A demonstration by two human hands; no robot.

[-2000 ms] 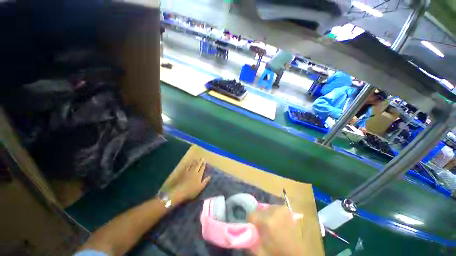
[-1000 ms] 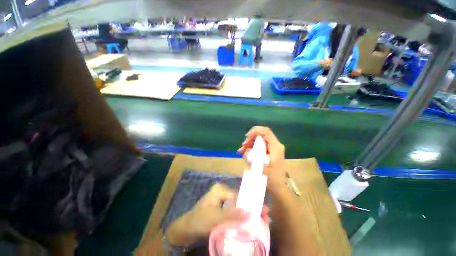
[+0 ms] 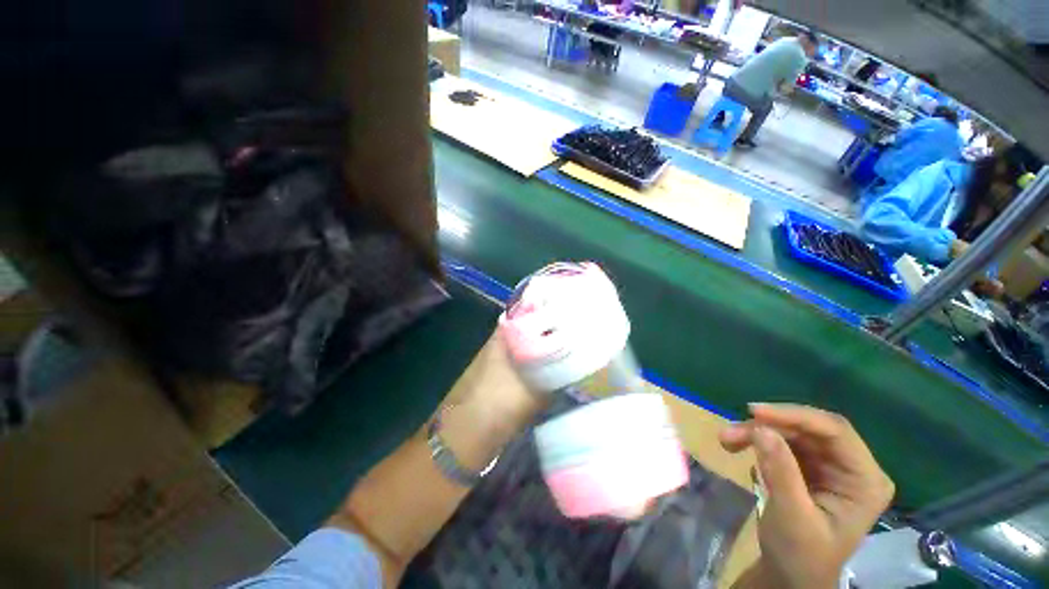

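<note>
My left hand (image 3: pixel 497 385) holds the pink and white headphones (image 3: pixel 566 326) by one ear cup, above the bench. The lower ear cup (image 3: pixel 613 456) hangs to the right, slightly blurred, over a dark grey protective bag (image 3: pixel 495 535). The bag lies flat on a tan cardboard sheet (image 3: pixel 704 435). My right hand (image 3: pixel 819 489) is to the right of the headphones, fingers bent and apart, not touching them.
An open carton (image 3: pixel 385 127) with dark bags (image 3: pixel 259 270) stands at the left. A white bottle (image 3: pixel 891 561) is at the lower right by a metal post. Beyond the green conveyor (image 3: pixel 713 328) are trays of dark parts (image 3: pixel 615 153) and people in blue.
The headphones were flat, then held edge-on by both hands. Now only my left hand holds them, further up and left, and my right hand has let go and moved right. The view has tilted.
</note>
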